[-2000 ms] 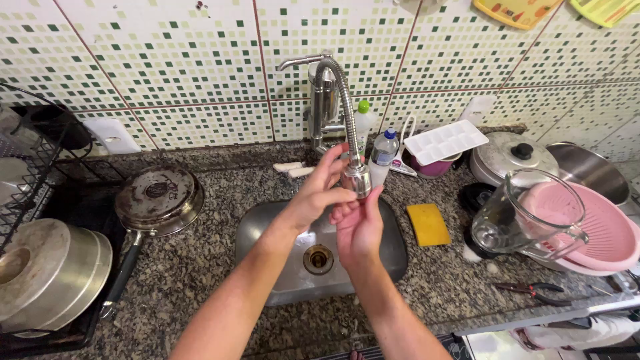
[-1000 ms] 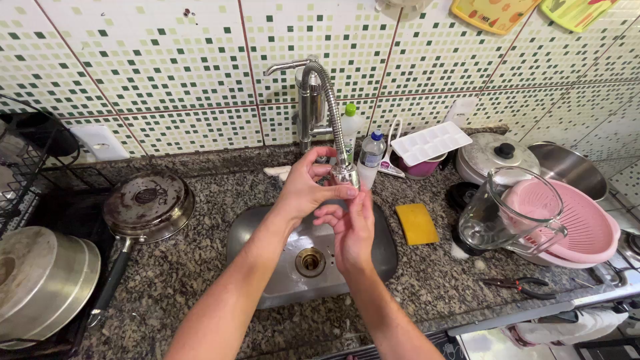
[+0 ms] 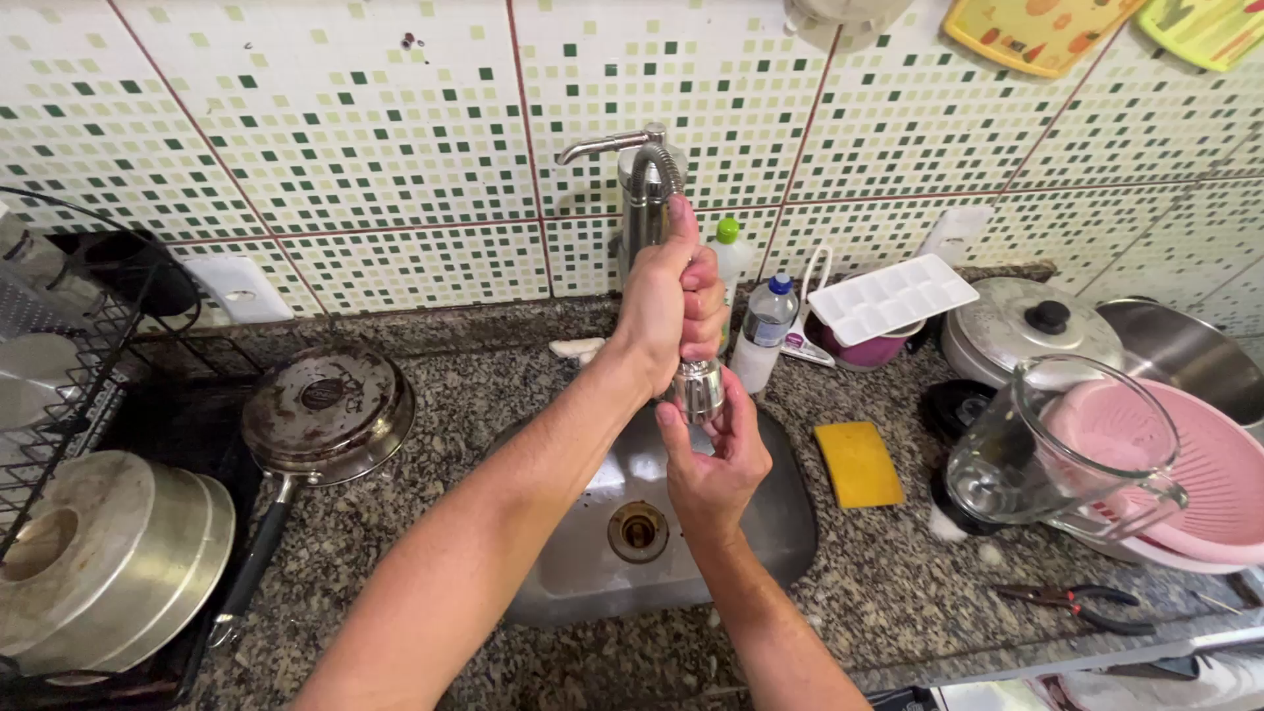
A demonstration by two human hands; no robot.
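A chrome kitchen faucet (image 3: 640, 197) with a flexible metal spout stands behind the steel sink (image 3: 583, 583). My left hand (image 3: 671, 301) is wrapped around the flexible spout, thumb pointing up along it, and hides much of the hose. Just below that fist is the spout's metal spray head (image 3: 699, 390). The fingertips of my right hand (image 3: 719, 449) hold this head from below and from the right side. Under both hands the sink drain (image 3: 638, 531) shows in the bottom of the basin.
Right of the sink lie a yellow sponge (image 3: 858, 464), a glass blender jar (image 3: 1027, 454), a pink colander (image 3: 1205, 474) and pliers (image 3: 1071, 600). Behind are a plastic bottle (image 3: 765, 336) and a white ice tray (image 3: 894, 296). A frying pan (image 3: 326, 410) and cake pans (image 3: 128, 553) are at left.
My left hand has gone from the spray head area up onto the flexible spout and closed around it. My right hand stays at the spray head.
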